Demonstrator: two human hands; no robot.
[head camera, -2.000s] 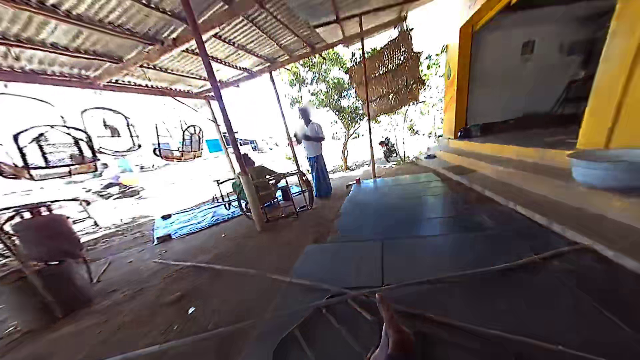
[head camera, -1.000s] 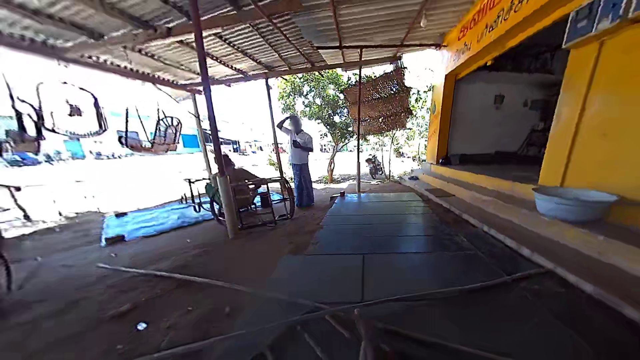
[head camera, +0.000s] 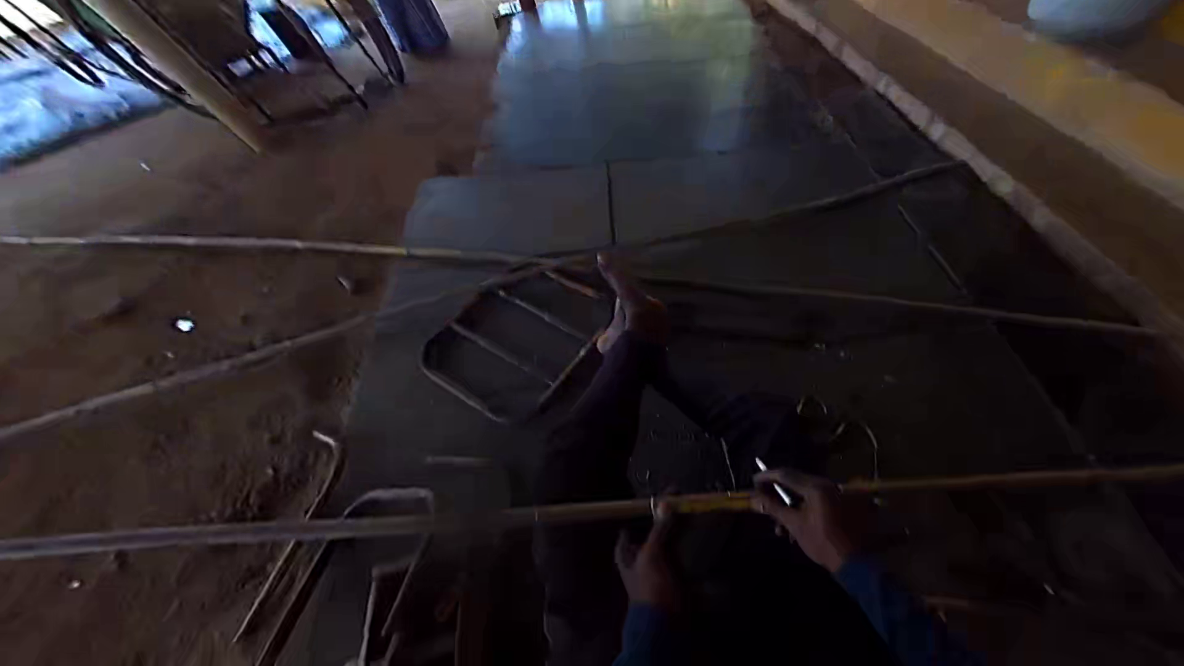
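A long cane pole lies across my lap from the left edge to the right edge. My left hand grips it from below, its thumb on top. Just right of that, my right hand is at the pole with a slim white-tipped tool, perhaps a pen, between its fingers. A short yellow strip, perhaps a measuring tape, runs along the pole between the hands. Ahead, near my bare foot, lies a small bent-cane frame with crossbars.
Two more long poles cross beyond my foot on the dark stone slabs. Bent cane pieces lie at the lower left, by the dirt floor. A stone step edge runs along the right; a slanted post stands at the upper left.
The view has tilted down sharply. Both hands and the pole across my lap are now in view; neither earlier frame shows them plainly.
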